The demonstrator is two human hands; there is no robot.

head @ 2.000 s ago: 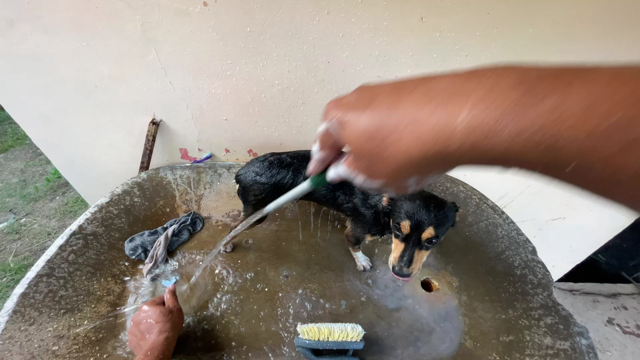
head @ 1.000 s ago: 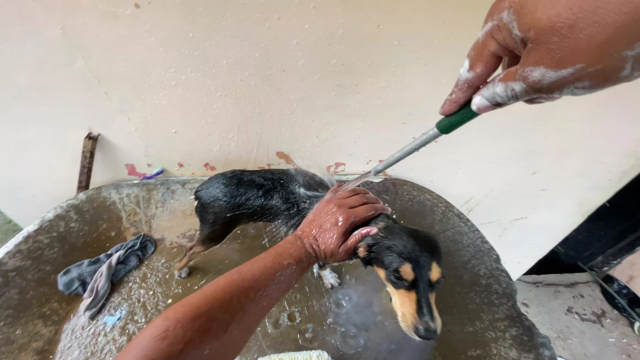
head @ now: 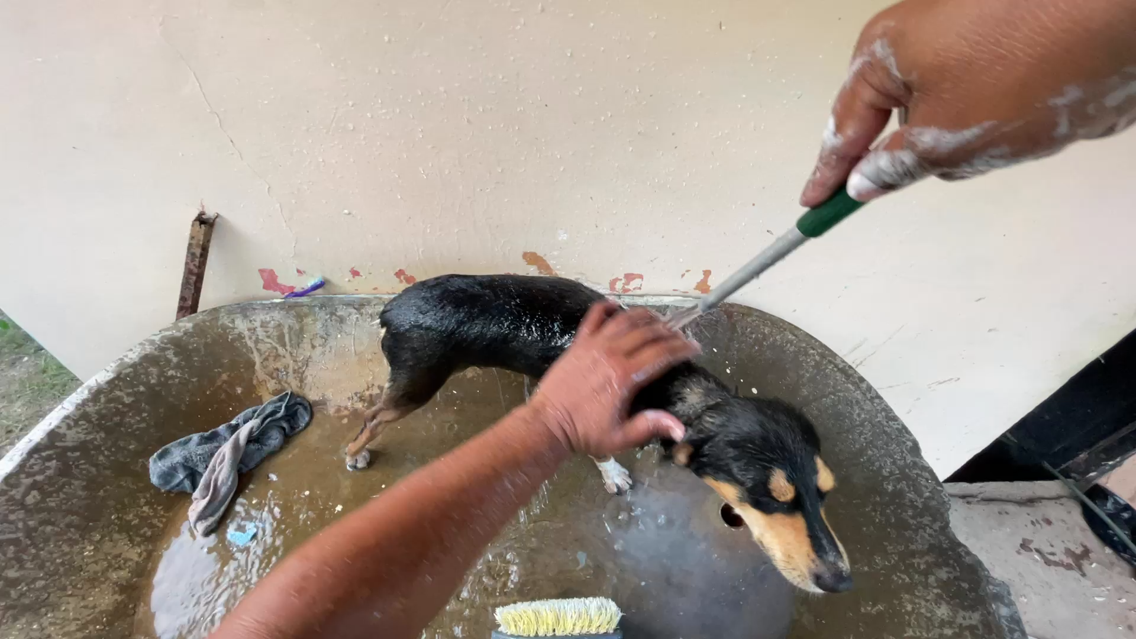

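A wet black-and-tan dog (head: 488,321) stands in a stained basin (head: 799,355), its head lowered at the right. My left hand (head: 612,377) lies on the dog's shoulders and neck, fingers spread and nothing gripped. At the upper right my right hand (head: 896,115), streaked with suds, is closed on the green end of a grey hose (head: 754,266). The hose slants down left toward my left fingertips, and water comes from its tip onto the dog. The palm side of my left hand is hidden.
A wet grey cloth (head: 240,444) lies in the basin at the left, near a small blue scrap (head: 240,533). A scrub brush with yellow bristles (head: 559,616) is at the bottom. A drain hole (head: 731,515) is beside the dog's muzzle. A wall (head: 532,133) rises behind, with a purple object (head: 304,288) on the rim.
Two seconds ago my left hand was low near the cloth and the hose sprayed toward it; now it rests on the dog. My right hand has moved to the upper right, still holding the hose.
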